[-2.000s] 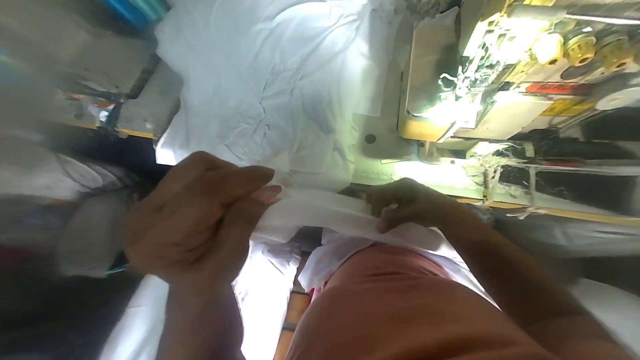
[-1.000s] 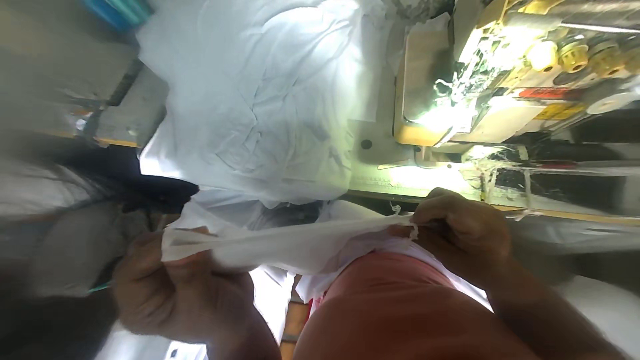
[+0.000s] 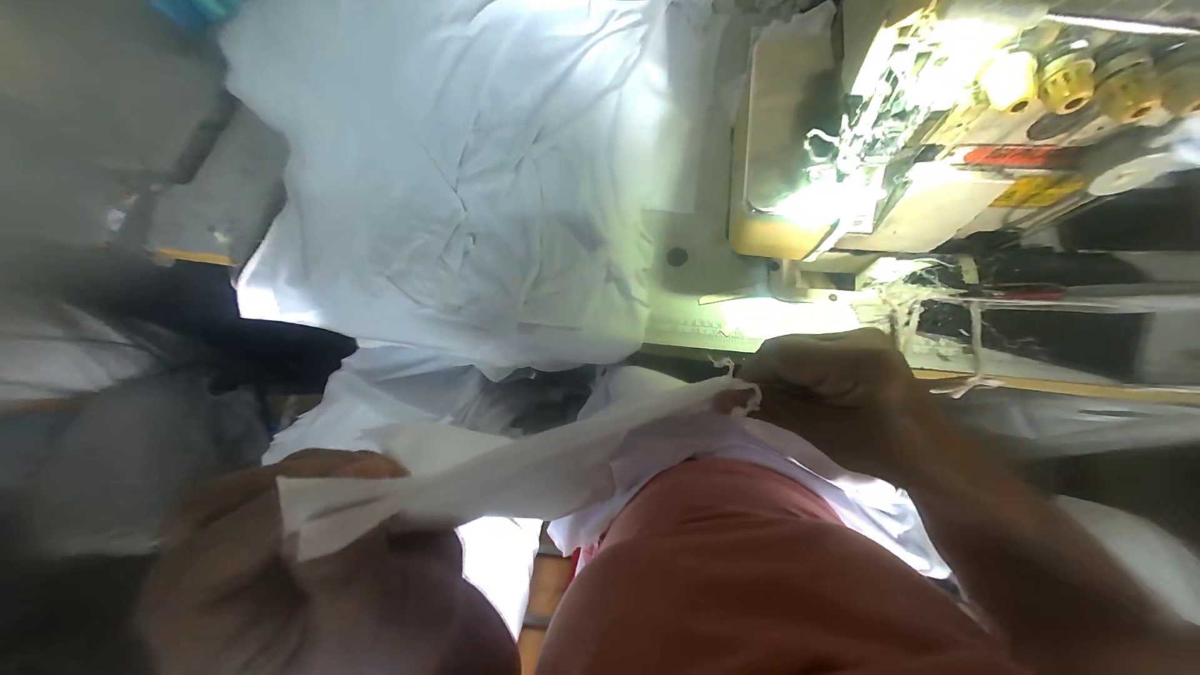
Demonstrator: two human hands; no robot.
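Observation:
Between my hands a white fabric strip (image 3: 525, 473) is stretched above my lap. At the lower left my left hand (image 3: 309, 562) grips one end, with a corner of cloth sticking out over the fingers. My right hand (image 3: 825, 394), just below the sewing machine's needle area, pinches the other end, where loose threads hang. The far fingertips of both hands are blurred or hidden. White cloth pieces (image 3: 469, 187) lie piled and creased on the machine table, and more white fabric (image 3: 384, 384) hangs below its edge.
An industrial sewing machine (image 3: 783, 141) with a lit needle area, yellow tension knobs (image 3: 1067, 82) and tangled white threads (image 3: 881, 103) stands at the upper right. The table edge (image 3: 1059, 384) runs just beyond my right hand. A teal object (image 3: 192, 11) is at the top left.
My left hand has moved lower and to the left from where it was two seconds ago. The strip, bunched between closer hands then, is now spread longer, and its threaded end shows at my right hand.

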